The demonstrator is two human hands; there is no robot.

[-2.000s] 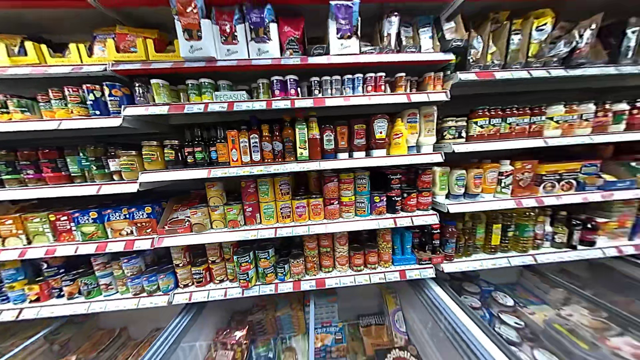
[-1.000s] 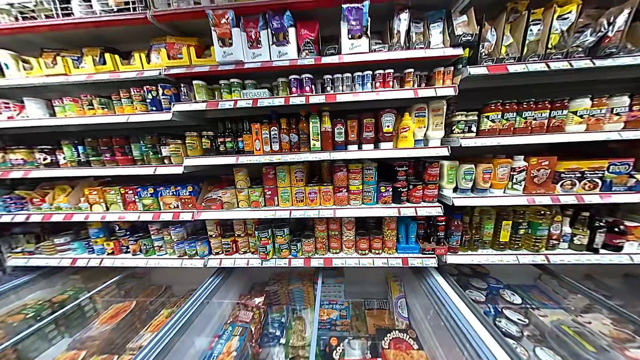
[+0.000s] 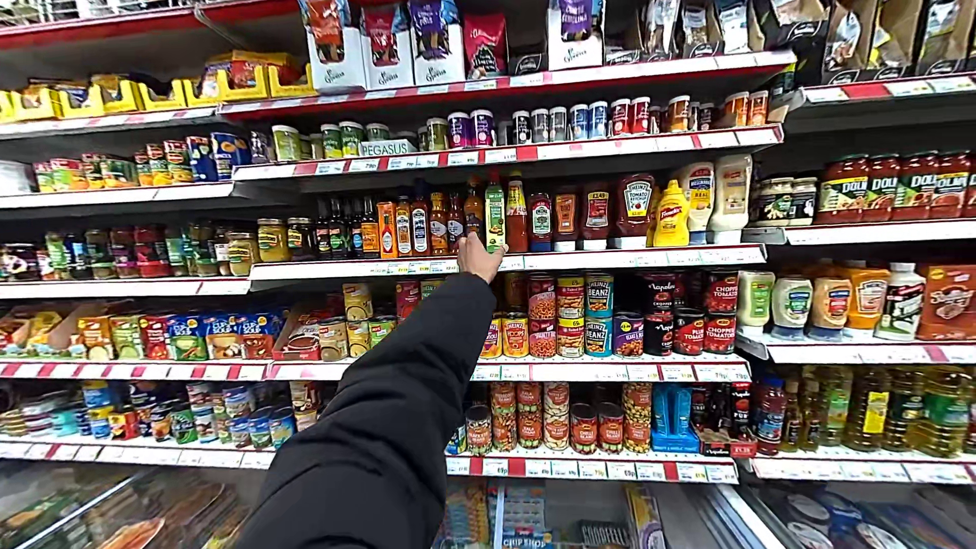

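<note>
My left hand (image 3: 480,258), at the end of a black padded sleeve, is at the edge of the sauce shelf. It touches or overlaps the lower part of a green-labelled sauce bottle (image 3: 495,210); whether its fingers are closed around the bottle cannot be told. A dark amber sauce bottle (image 3: 473,207) stands just left of that bottle, and a red sauce bottle (image 3: 516,213) just right. Farther right are a Heinz ketchup bottle (image 3: 635,210) and a yellow French's mustard bottle (image 3: 671,215). My right hand is out of view.
Spice jars (image 3: 481,128) line the shelf above. Below stand cans, among them Heinz Beanz cans (image 3: 598,335), partly hidden by the sleeve. Pasta sauce jars (image 3: 845,189) and cooking oil bottles (image 3: 945,412) fill the right bay. Chest freezers with glass lids (image 3: 76,518) run along the bottom.
My left arm has come into view from below and reached up to the sauce shelf. Neither hand shows in the earlier frames.
</note>
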